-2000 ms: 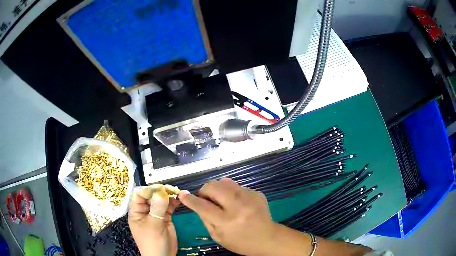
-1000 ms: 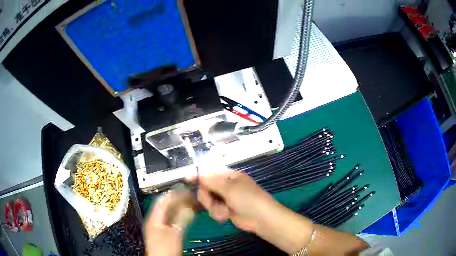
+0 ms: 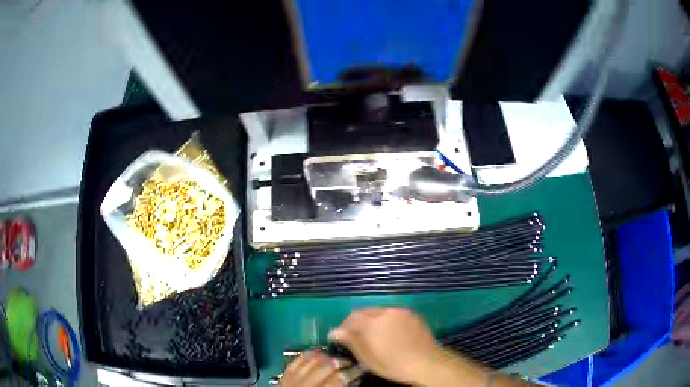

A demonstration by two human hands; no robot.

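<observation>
My right hand point(image 3: 393, 344) is low in the picture with its fingers bent. My left hand point(image 3: 314, 370) is just left of it, cut off by the bottom edge. Both are blurred, close together over dark cable ends at the mat's near edge; what they hold is hard to tell. A gold-tipped lead end point(image 3: 292, 353) shows beside them. A bundle of black cables point(image 3: 408, 264) lies straight across the mat, with bright tips at both ends. More black cables point(image 3: 514, 326) fan out at the right, partly under my right forearm.
The crimping machine point(image 3: 363, 231) stands behind the cables, with a gooseneck lamp point(image 3: 529, 181) bending over it. At left, a black tray point(image 3: 106, 302) holds an open bag of gold pieces point(image 3: 181, 219) and loose black pieces point(image 3: 204, 325). A blue bin point(image 3: 647, 280) is at right.
The view has shifted and straightened. Both hands have moved from in front of the machine down to the near edge of the mat, uncovering the left ends of the cable bundle.
</observation>
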